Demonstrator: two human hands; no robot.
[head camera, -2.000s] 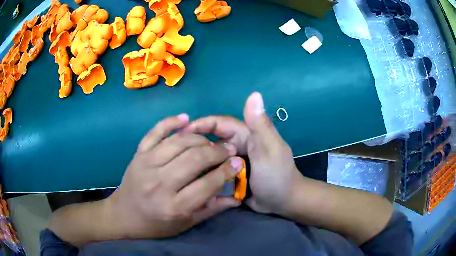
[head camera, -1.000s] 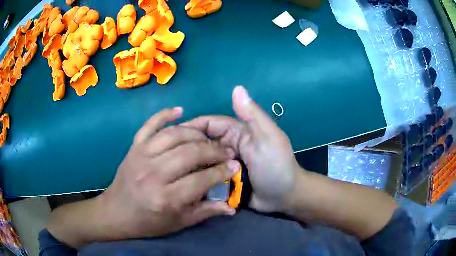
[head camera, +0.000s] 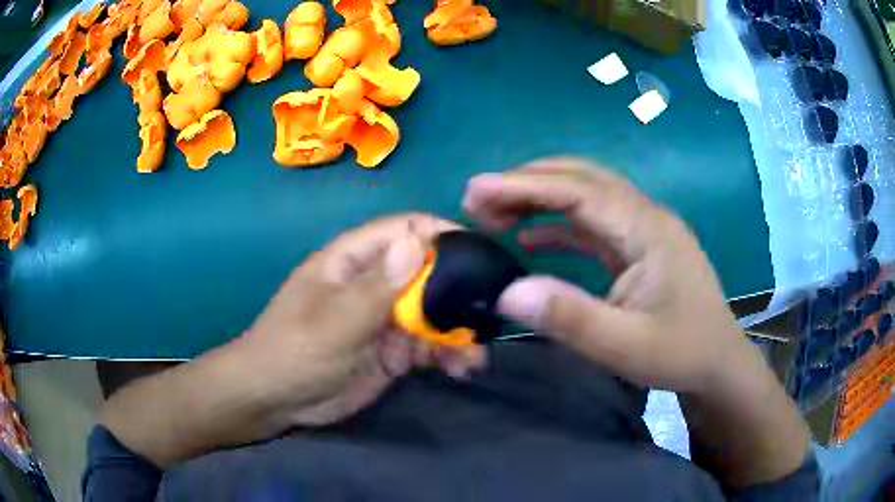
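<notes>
A part-built unit has a smooth black domed cover (head camera: 471, 279) beside a bright orange housing (head camera: 417, 312). It is above my lap, near the bench's front edge. My left hand (head camera: 343, 314) holds the unit from the left, thumb on the orange rim and fingertips below. My right hand (head camera: 618, 275) is at the right, blurred, with fingers apart and raised. Its thumb tip overlaps the cover's right edge; whether it presses there cannot be told. The unit's underside and inside are hidden.
Loose orange shells (head camera: 211, 59) lie at the back left of the green bench (head camera: 245, 235). Small white squares (head camera: 608, 68) lie at the back right. Clear trays with black parts (head camera: 822, 123) line the right side. A carton (head camera: 658, 22) stands at the back.
The unit has turned, so its black dome now shows. My right hand has moved right and away from my left, fingers spread. The pale ring no longer shows. The view has shifted slightly.
</notes>
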